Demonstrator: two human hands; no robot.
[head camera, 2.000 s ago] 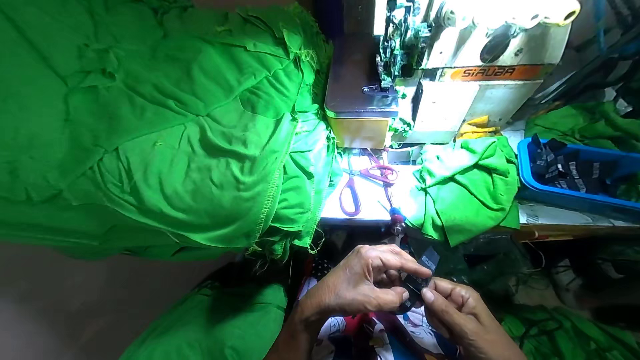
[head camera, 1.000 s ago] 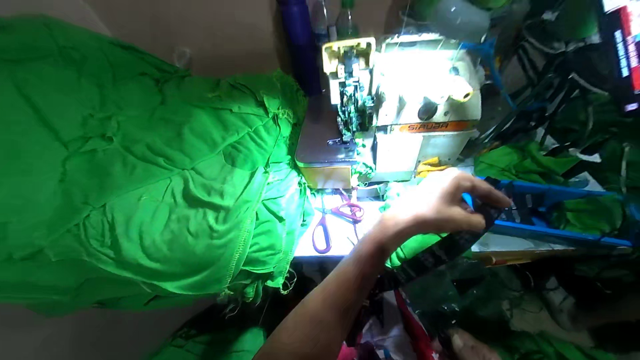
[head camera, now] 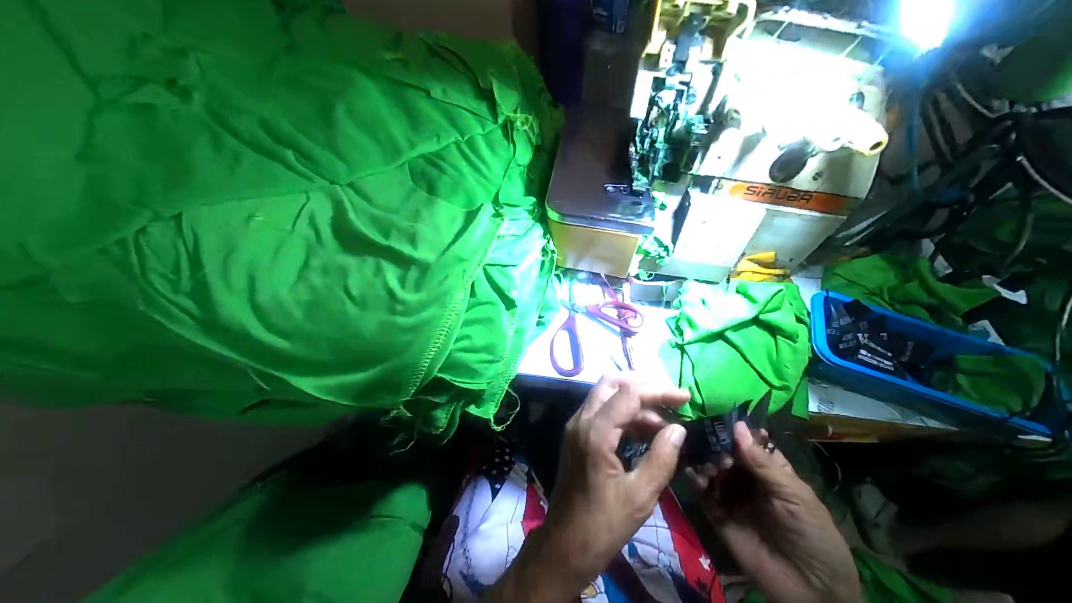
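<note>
My right hand (head camera: 775,519) pinches a dark fabric label (head camera: 712,437) that bears pale writing, low in front of the table's edge. Close beside it on the left is my left hand (head camera: 615,461), its thumb and fingers apart near the label; whether they touch a dark strip there is unclear. Beyond my hands, a bunched green cloth (head camera: 737,347) lies on the table, next to purple-handled scissors (head camera: 567,345). A blue plastic basket (head camera: 930,389) to the right holds more dark labels (head camera: 863,339) and some green cloth.
A Siruba overlock sewing machine (head camera: 770,167) stands at the back under a bright lamp (head camera: 925,17). A large heap of green fabric (head camera: 318,226) fills the left side. More green cloth (head camera: 904,285) lies behind the basket. Patterned cloth (head camera: 494,519) is below my hands.
One second ago an arm reached over to the blue basket with a dark strip at its hand. Now both hands are together in front of the table, with a dark label between them.
</note>
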